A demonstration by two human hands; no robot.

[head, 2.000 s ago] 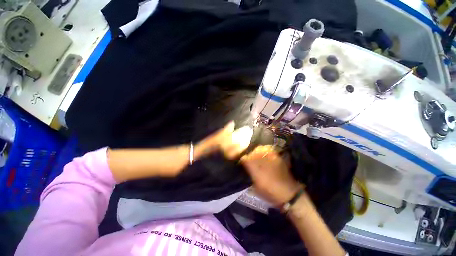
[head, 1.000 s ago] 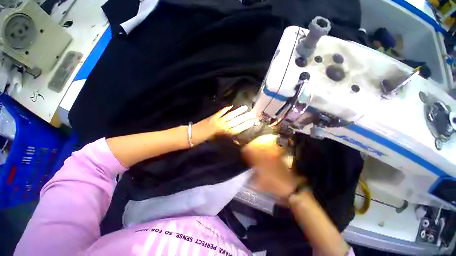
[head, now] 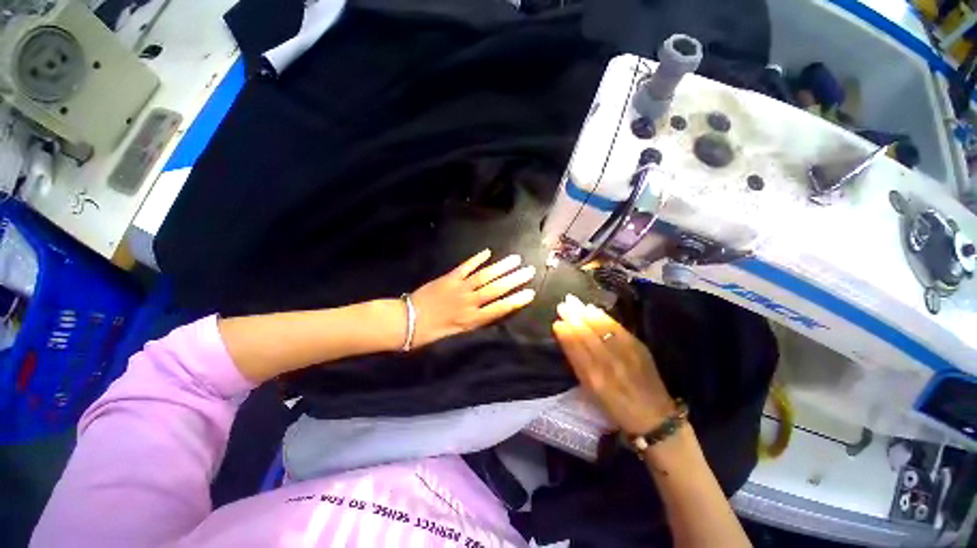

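Observation:
A large black fabric garment piece point(head: 354, 193) spreads over the table and runs under the lit needle area of the white sewing machine point(head: 686, 203). My left hand point(head: 466, 300) lies flat on the cloth, fingers spread, left of the needle. My right hand point(head: 611, 359) rests on the cloth below the needle, fingers extended close together; it does not visibly grip anything. The presser foot area point(head: 559, 257) is small and partly hidden by glare. A pale grey facing point(head: 429, 437) lies along the cloth's lower edge at my lap.
A cream second machine point(head: 75, 80) stands at the far left, above a blue crate point(head: 70, 321). A black-and-white cut piece point(head: 289, 32) lies at the upper left. A pale bin point(head: 895, 86) with dark items is behind the machine. A yellow loop point(head: 779, 423) shows under the machine arm.
My right hand has moved down and right from the needle and its fingers have straightened. My left hand has flattened on the cloth and moved slightly down from its place one second ago.

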